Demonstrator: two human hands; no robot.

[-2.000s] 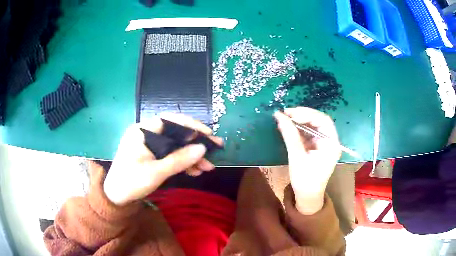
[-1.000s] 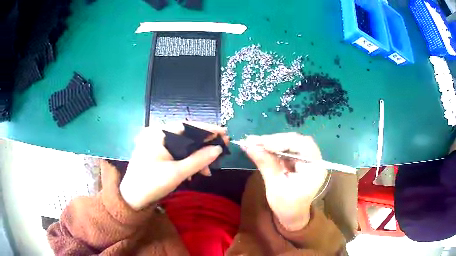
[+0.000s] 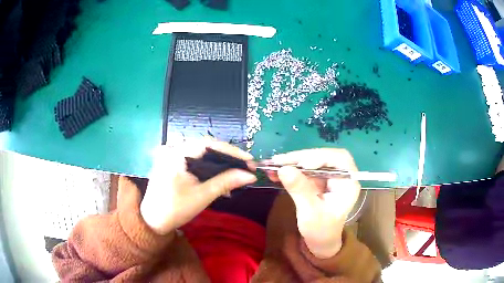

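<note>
My left hand (image 3: 185, 185) holds a small bunch of black strap pieces (image 3: 213, 165) just past the near end of the black sorting tray (image 3: 207, 91). My right hand (image 3: 320, 193) holds slim pale tweezers (image 3: 326, 172) nearly level, their tip at the right end of the strap pieces. Fingers hide whether the tip grips anything. Tiny silver inserts (image 3: 209, 50) stand in rows at the tray's far end. Small dark slivers lie at its near end.
Loose silver inserts (image 3: 284, 83) and small black parts (image 3: 356, 109) lie right of the tray. A white strip (image 3: 214, 29) crosses its far edge. A strap stack (image 3: 80, 108) and black heap (image 3: 27, 61) are left. Blue bins (image 3: 406, 33) and a thin white stick (image 3: 423, 155) are right.
My right hand has moved left from the black parts to the strap pieces, bringing the tweezers against their end. The bunch in my left hand has turned and its pieces are closer together.
</note>
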